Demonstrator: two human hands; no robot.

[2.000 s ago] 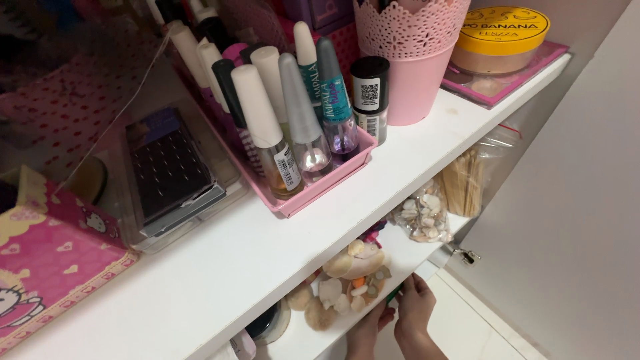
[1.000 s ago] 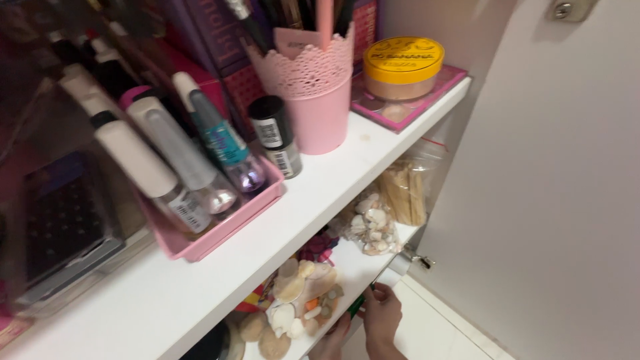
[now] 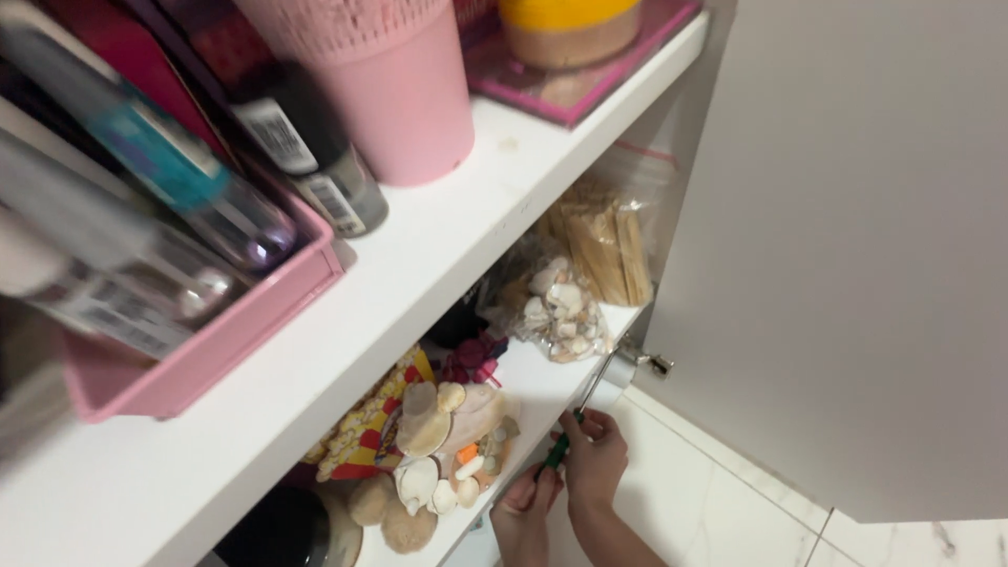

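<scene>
Both my hands are low in the view, just below the lower shelf's front edge, on a screwdriver with a green handle (image 3: 558, 452). My left hand (image 3: 529, 504) grips the rear end of the handle. My right hand (image 3: 594, 453) has its fingers around the front of the handle, near where the metal shaft starts. The shaft runs up and right toward a metal cabinet hinge (image 3: 650, 361) beside the lower shelf; whether its tip touches a screw cannot be told.
The white upper shelf (image 3: 409, 276) carries a pink tray (image 3: 236, 331) of nail polish bottles, a pink pot (image 3: 402, 110) and a yellow-lidded jar (image 3: 571, 35). Seashells (image 3: 425, 425), bagged shells (image 3: 563, 307) and bagged wooden sticks (image 3: 606, 244) lie below. A door panel (image 3: 835, 260) stands at right.
The view has shifted right and closer to the shelves. Both hands stay by the lower shelf edge with the green-handled tool, whose shaft now shows plainly.
</scene>
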